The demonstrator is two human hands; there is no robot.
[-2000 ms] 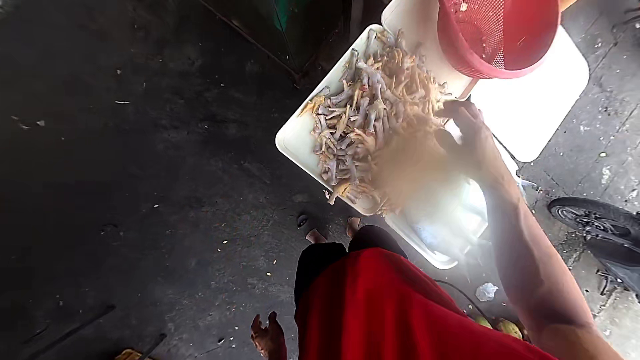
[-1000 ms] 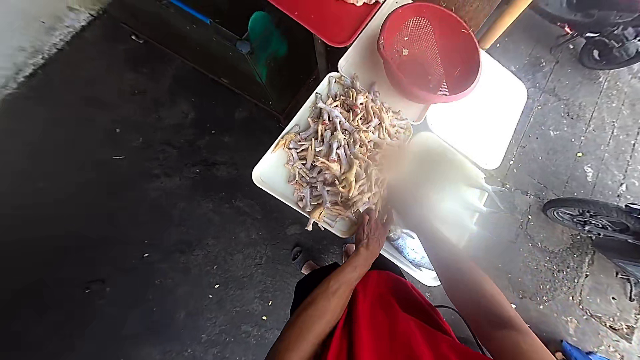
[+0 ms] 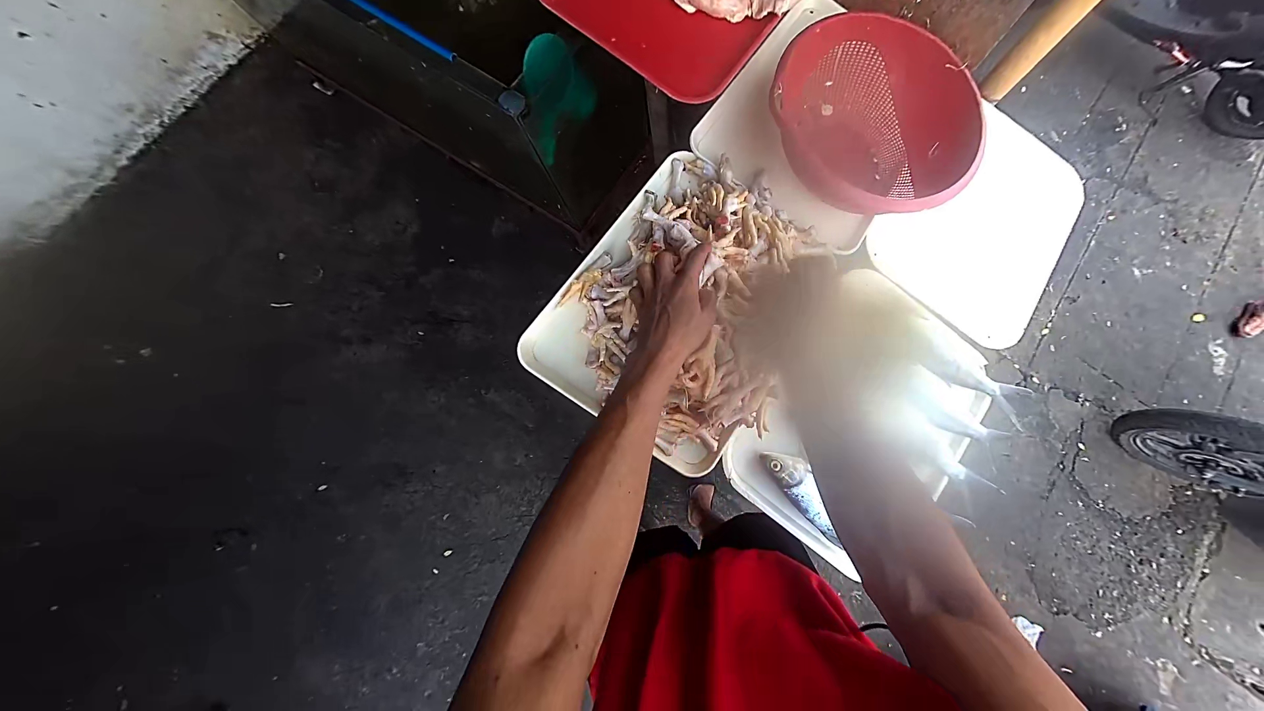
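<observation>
A heap of raw chicken feet point(image 3: 736, 232) lies on a white plastic tray point(image 3: 553, 346). My left hand point(image 3: 676, 301) reaches into the middle of the heap, its fingers touching the feet; whether it grips any is not clear. My right hand point(image 3: 790, 306) is a blur at the heap's right edge, and its fingers cannot be made out. Beside that tray is another white tray point(image 3: 755, 469) with whole fish; one fish head point(image 3: 787, 468) shows left of my right forearm, and several tails stick out past the tray's right edge.
A red plastic colander point(image 3: 879, 109) sits on white trays behind the heap. Farther back are a red tray point(image 3: 671, 49) with pale meat point(image 3: 736, 8) and a wooden pole point(image 3: 1037, 49). A motorcycle wheel point(image 3: 1195, 449) stands at the right. A green object point(image 3: 553, 84) is at the upper left.
My left hand, low and away from the trays two seconds ago, came to the heap's near edge and is now farther in. My right hand remains by the heap's right side.
</observation>
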